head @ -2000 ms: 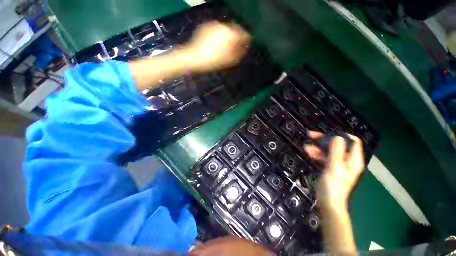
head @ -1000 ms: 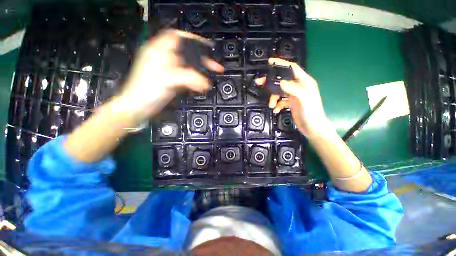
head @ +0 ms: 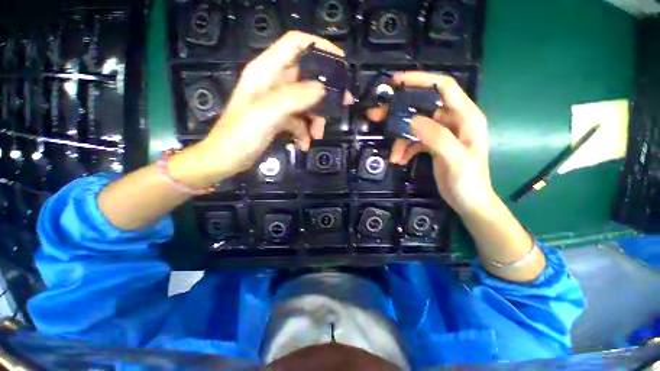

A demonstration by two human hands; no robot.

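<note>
My left hand (head: 271, 109) holds a black square smartwatch unit (head: 323, 76) over the loaded tray, with the thumb on its face. My right hand (head: 449, 138) holds another smartwatch unit (head: 414, 112), its thumb on the face, where a small bluish glow shows. Both faces are turned up towards me and the two units are apart, side by side. The loaded tray (head: 318, 259) lies below on the green mat. Its pockets hold units with ringed backs up, such as one unit (head: 375, 165) below my right hand. My hands hide several middle pockets.
Another black tray (head: 72, 109) with shiny pockets lies at the left. A pale paper slip (head: 604, 134) with a dark pen (head: 553, 165) across it lies on the green mat (head: 528, 87) at the right. Black trays (head: 642, 167) stand at the right edge.
The view has turned from the left tray to the loaded tray and moved closer. My left hand, empty-looking and blurred before, now holds a unit steadily beside the one in my right hand.
</note>
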